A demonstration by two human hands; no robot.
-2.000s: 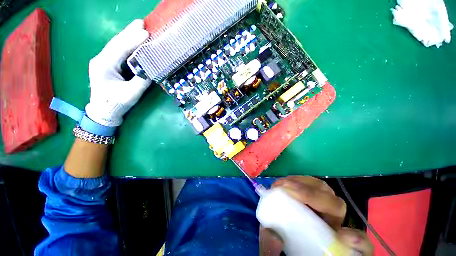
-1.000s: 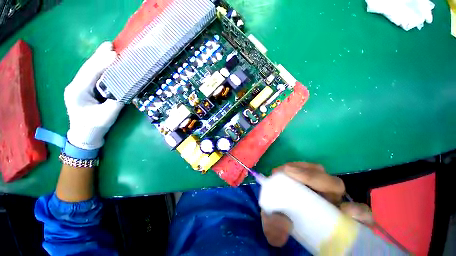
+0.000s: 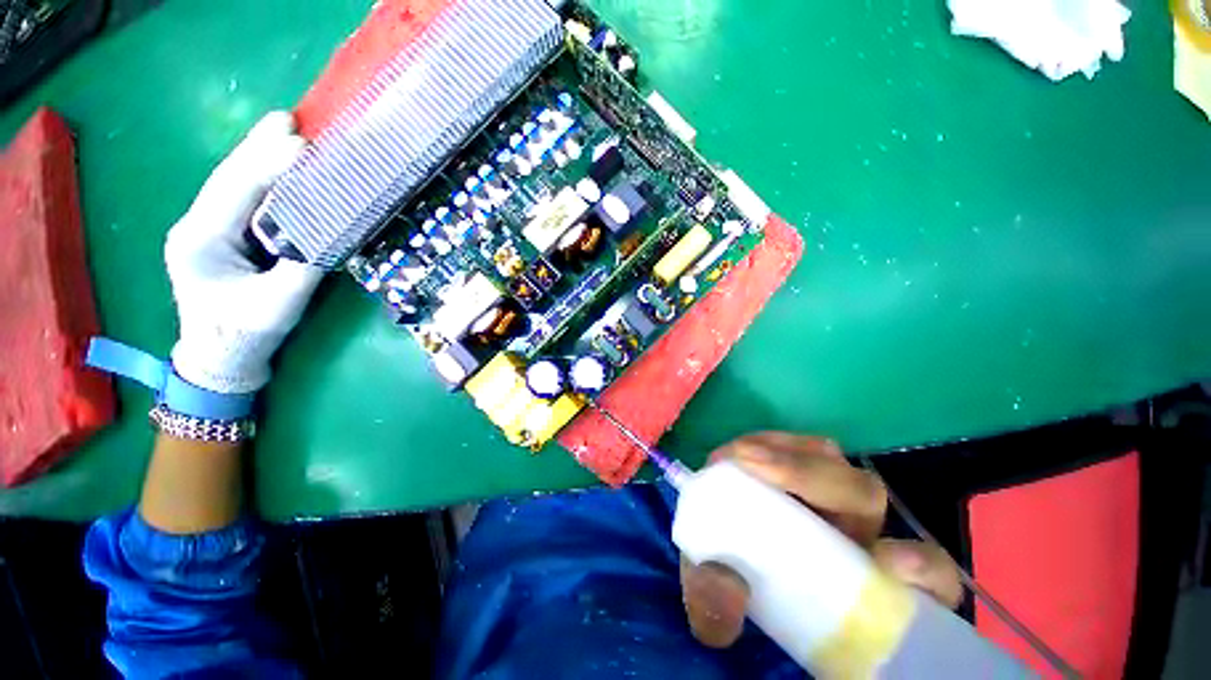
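Observation:
The green circuit board [image 3: 531, 239] lies tilted on a red foam pad [image 3: 711, 345], its silver finned heat sink [image 3: 418, 126] along the upper left edge. My left hand [image 3: 239, 259], in a white knit glove, grips the heat sink's lower left end. My bare right hand [image 3: 810, 498] holds a white dispensing syringe [image 3: 784, 558] with a yellowish band. Its thin needle [image 3: 624, 432] with a purple hub points up-left, the tip beside two round capacitors [image 3: 567, 377] and the yellow block [image 3: 505, 399] at the board's near corner. Whether the tip touches them cannot be told.
Another red foam pad [image 3: 47, 306] lies at the left on the green bench [image 3: 930, 266]. A crumpled white wipe [image 3: 1043, 29] lies at the upper right, with a yellow ring [image 3: 1195, 20] at the corner. A red sheet [image 3: 1056, 565] and a thin cable are below the bench edge at right.
The board, pad and left hand have shifted left in view. The syringe needle has moved from the yellow block's outer corner to beside the round capacitors. Both hands keep their holds.

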